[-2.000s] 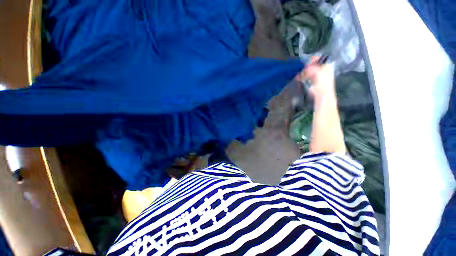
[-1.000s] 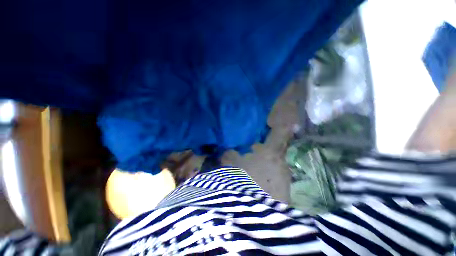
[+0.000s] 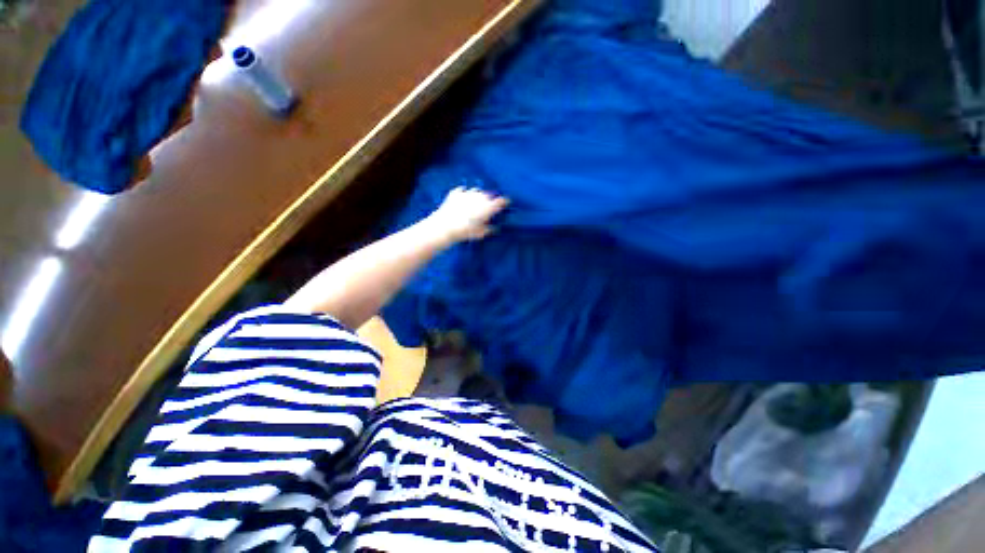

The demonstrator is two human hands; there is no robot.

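A blue dress (image 3: 648,173) is stretched across the middle and right of the view, and its right end runs out at the picture's edge. Gathered lower folds hang near my lap. My left hand (image 3: 472,213) is closed on the dress cloth at its left part, near the table edge. The fingertips are slightly blurred. My right hand is out of the picture; what looks like a blurred part of my right forearm shows at the lower right corner.
The brown table (image 3: 173,238) with a pale curved edge is at left. On it lie a blue garment heap (image 3: 119,86) and a small grey cylinder with a dark end (image 3: 264,82). A yellowish stool (image 3: 397,362) is below. Clear plastic (image 3: 805,459) and dark green cloth are at lower right.
The view has turned, so more of the table shows at left. My left hand has come into view on the cloth. My right hand has left the picture, and the dress now stretches rightward.
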